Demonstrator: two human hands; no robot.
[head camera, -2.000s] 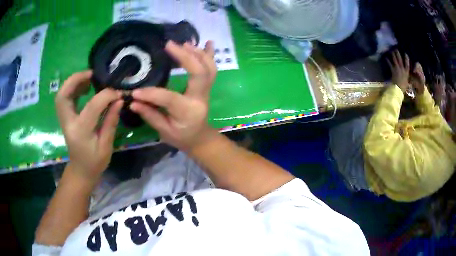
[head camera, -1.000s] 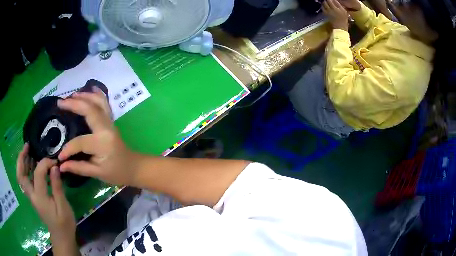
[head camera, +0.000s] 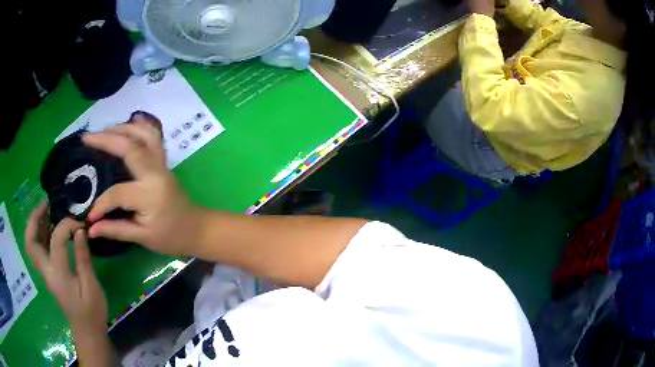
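A black round speaker body is at the left of the view, over the green printed sheet, its end face up with a broken white ring on it. My left hand holds the near-left side, thumb and finger pinching the rim below the ring. My right hand pinches the same rim spot, fingertips nearly touching the left ones; its other fingers reach over the body's right side. What the fingertips pinch is too small to tell. A dark rounded part shows behind my right fingers.
A pale blue fan stands at the back of the green sheet, its cable hanging off the edge. Black bodies are at the back left. A person in yellow sits at right. Red and blue crates are at far right.
The view has turned right since the earliest frame, so body and hands sit further left. My hands keep pinching the rim. The other person's arms have shifted slightly.
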